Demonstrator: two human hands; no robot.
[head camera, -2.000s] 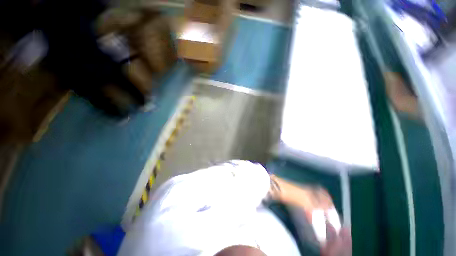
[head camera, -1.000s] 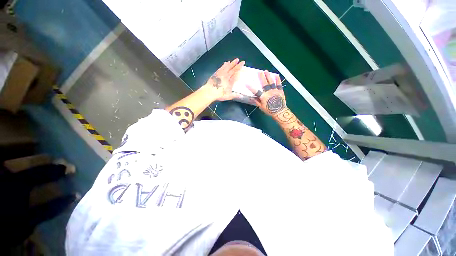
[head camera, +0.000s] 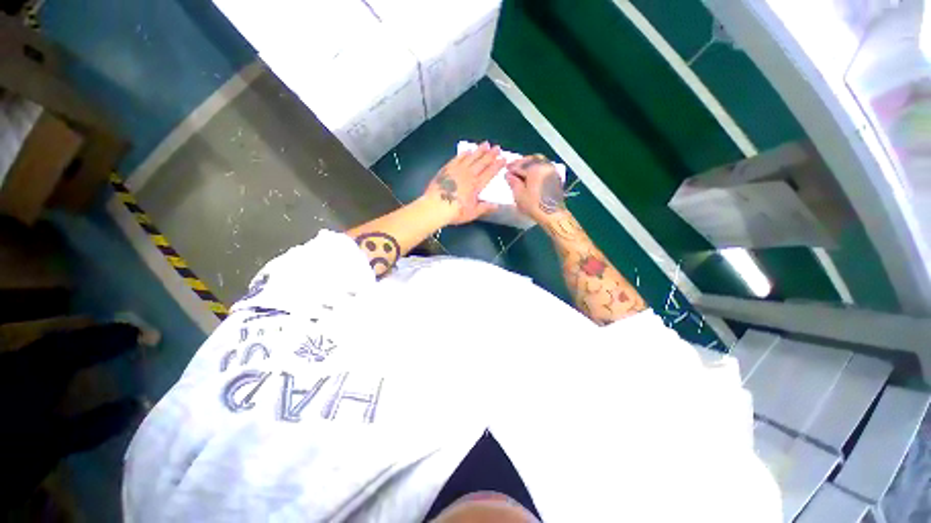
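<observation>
A small white carton (head camera: 500, 189) lies on the dark green bench (head camera: 419, 153) in front of my body. My left hand (head camera: 468, 184) lies on its left side with the fingers stretched over the top. My right hand (head camera: 539, 186) is on its right side with the fingers bent against the top. The hands cover much of the carton, and I cannot tell how its flaps lie.
Finished white cartons (head camera: 393, 82) stand packed at the upper left. A white box (head camera: 750, 209) lies beyond the rail at the right. Grey-white boxes (head camera: 817, 388) are stacked at the lower right. White slivers (head camera: 674, 296) lie scattered. Black-yellow tape (head camera: 168, 250) marks the floor.
My right hand's fingers were stretched out and are now bent in on the carton's top. My left hand has moved slightly down and across the carton. The view has shifted slightly.
</observation>
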